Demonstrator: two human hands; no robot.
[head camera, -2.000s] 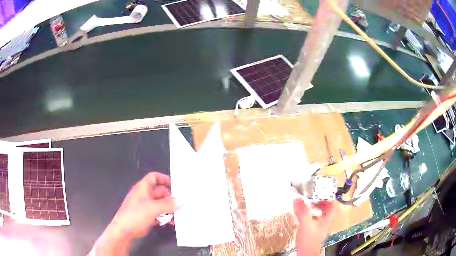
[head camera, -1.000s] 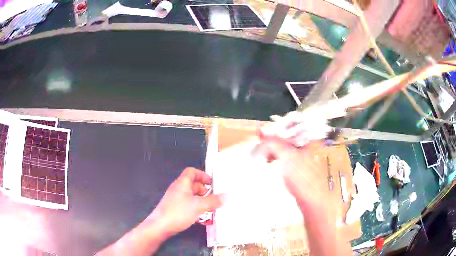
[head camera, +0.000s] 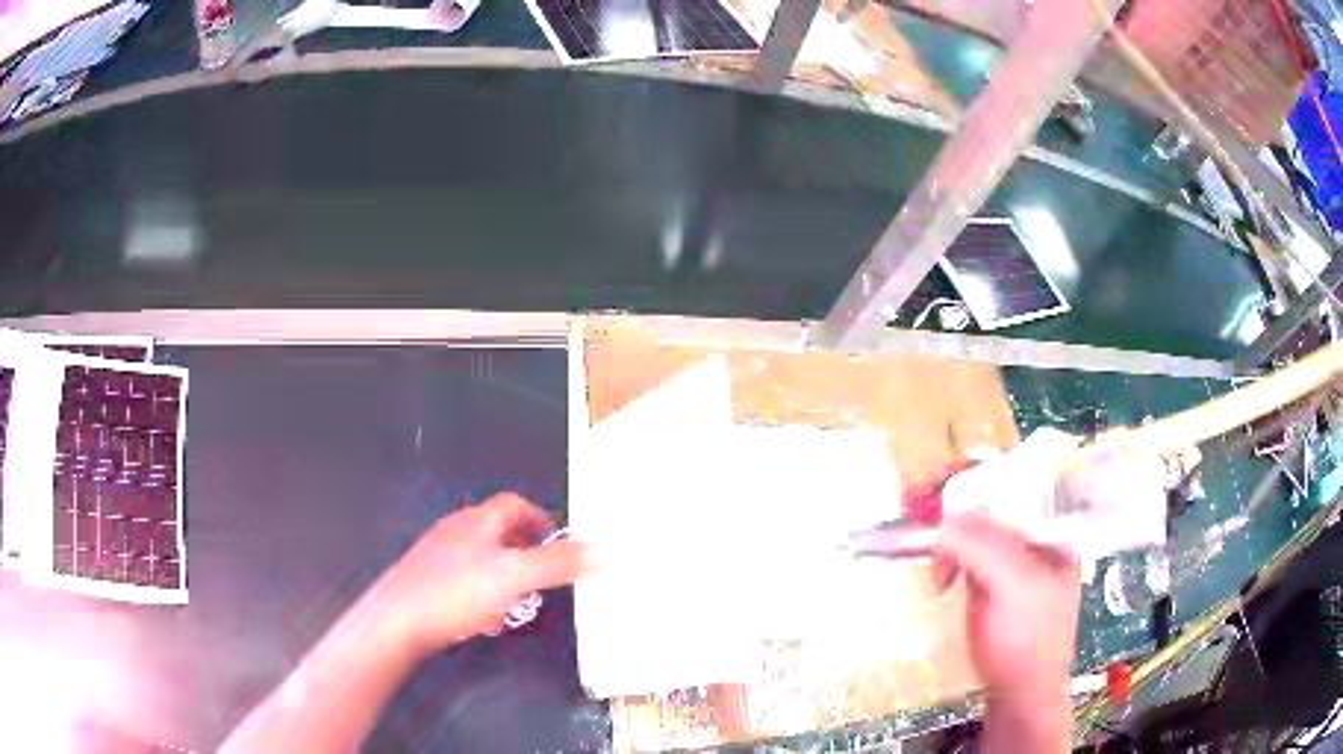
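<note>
A white board (head camera: 656, 552) stands or lies at the left side of the tan mat (head camera: 847, 386); glare hides its detail and its tilt. My left hand (head camera: 479, 567) pinches its left edge, with a small coiled white cable (head camera: 519, 610) just below the fingers. A white sheet (head camera: 825, 479) lies on the mat beside the board, their border washed out. My right hand (head camera: 1016, 589) grips the foil-wrapped glue gun (head camera: 1097, 501), its metal nozzle pointing left over the white surface. Whether the nozzle touches it cannot be told.
Solar panels (head camera: 121, 479) lie at the far left. Another panel (head camera: 1005, 271) with a white cable lies on the green conveyor (head camera: 442, 206), behind a metal upright (head camera: 957, 177). The yellow hose (head camera: 1252, 405) runs in from the right. A further panel (head camera: 641, 27) lies on the far bench.
My right hand and the gun have moved right and down from the board's top; the nozzle now shows. My left hand keeps hold of the board's edge. The conveyor panel has moved right.
</note>
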